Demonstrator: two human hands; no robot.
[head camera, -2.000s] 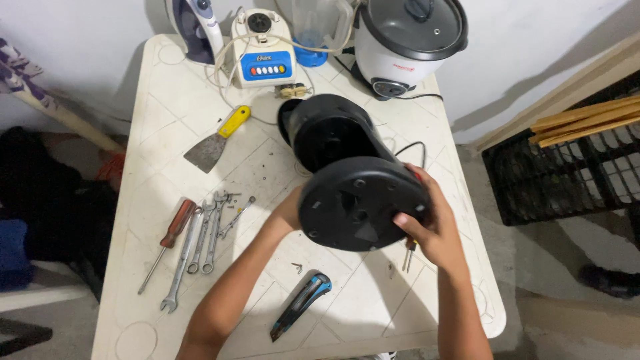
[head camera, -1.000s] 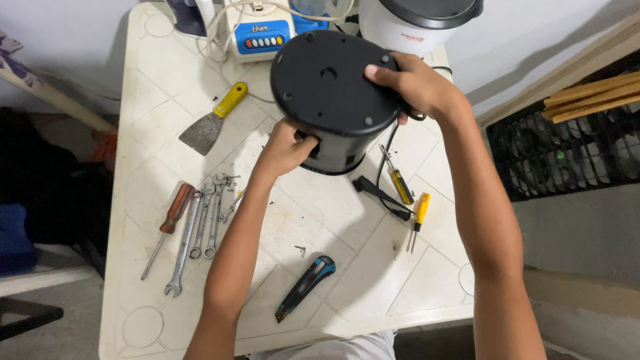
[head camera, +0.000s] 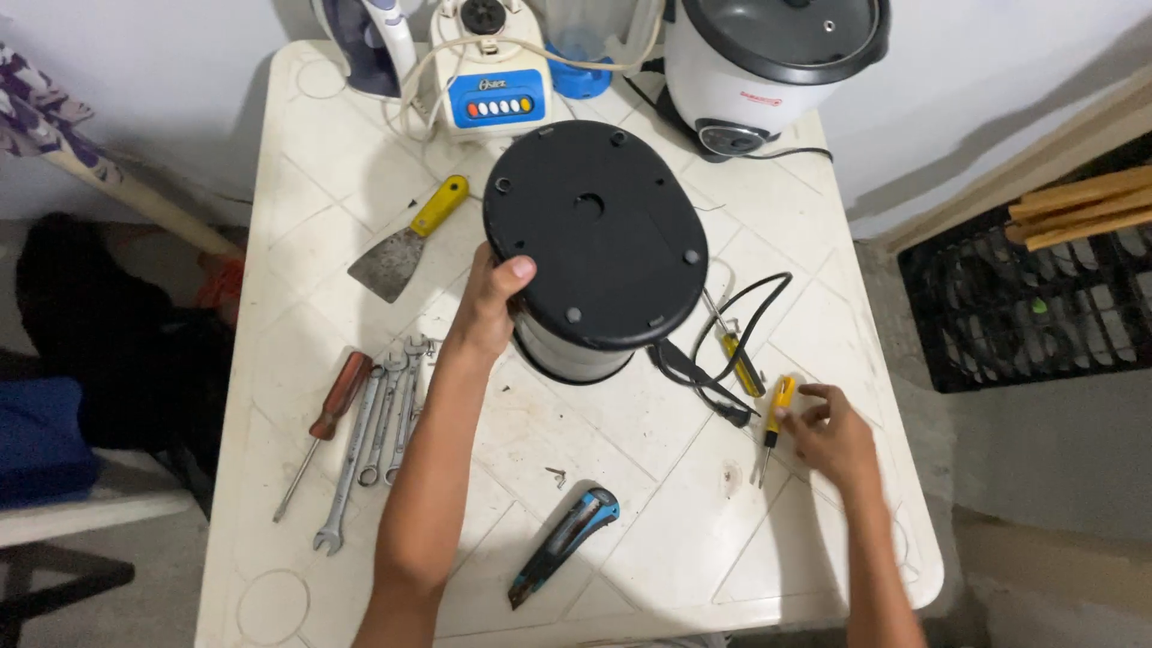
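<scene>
My left hand (head camera: 490, 301) grips the side of a black appliance (head camera: 594, 238), thumb on the rim of its flat base, which faces up toward me. Round feet and recessed holes dot that base. A power cord with a plug (head camera: 733, 412) lies at its right. My right hand (head camera: 832, 436) is at a small yellow screwdriver (head camera: 781, 405), its fingertips at the handle; whether they have closed on it I cannot tell. Another screwdriver with a yellow and black handle (head camera: 742, 364) lies beside the cord.
Around lie a yellow-handled putty knife (head camera: 438, 209), a red-handled screwdriver (head camera: 340, 396), several wrenches (head camera: 360, 441), a utility knife (head camera: 565, 544) and small screws (head camera: 558, 475). Along the back stand an iron (head camera: 369, 45), a blender base (head camera: 495, 90) and a rice cooker (head camera: 765, 81).
The black appliance has been tipped so that its base faces up. My right hand has let go of it and moved down to the small yellow screwdriver.
</scene>
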